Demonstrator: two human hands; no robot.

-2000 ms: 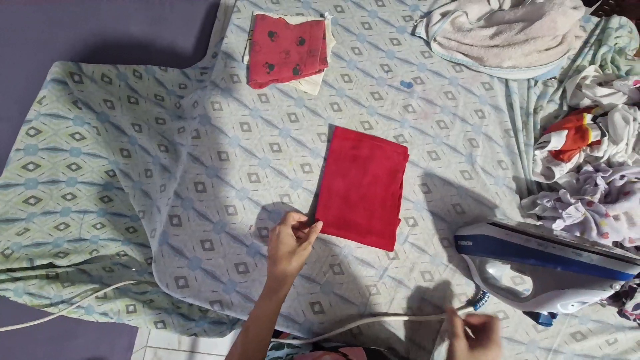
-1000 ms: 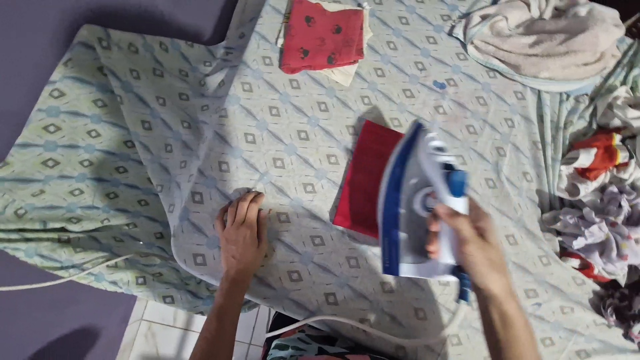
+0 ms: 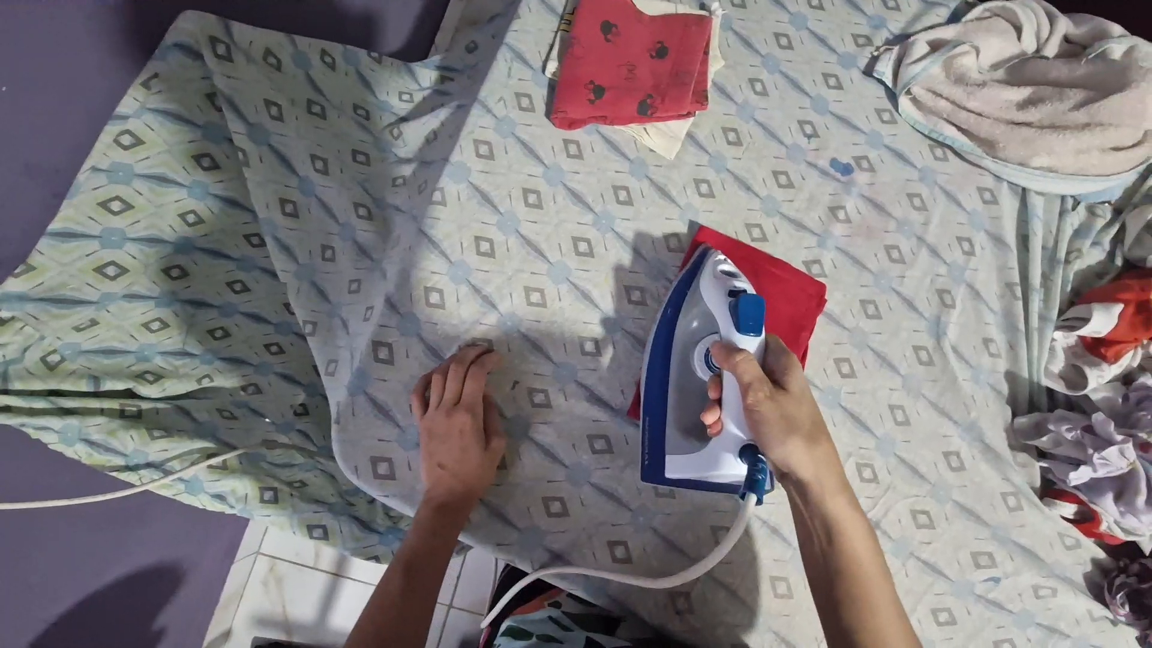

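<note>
A blue and white electric iron point(image 3: 688, 387) lies on a folded red cloth point(image 3: 774, 279), covering much of it; the cloth shows at the iron's tip and right side. My right hand point(image 3: 769, 400) grips the iron's handle, thumb near the dial. The iron's soleplate is hidden. To the left, my left hand point(image 3: 459, 418) rests on the patterned sheet point(image 3: 540, 297), fingers slightly bent, holding nothing. Farther up lies a folded red cloth with dark prints point(image 3: 630, 67), on top of a cream cloth point(image 3: 661, 137).
The iron's white cord point(image 3: 630, 579) runs from its heel toward my lap; another stretch of cord point(image 3: 171, 481) lies at the left. A bunched towel point(image 3: 1035, 90) sits at the upper right. Crumpled clothes point(image 3: 1102, 441) line the right edge. White floor tiles point(image 3: 297, 594) show below the sheet.
Two seconds ago the iron stood at the right and my left hand touched the red cloth. My right hand has taken the iron onto the cloth; my left hand has let go and moved left.
</note>
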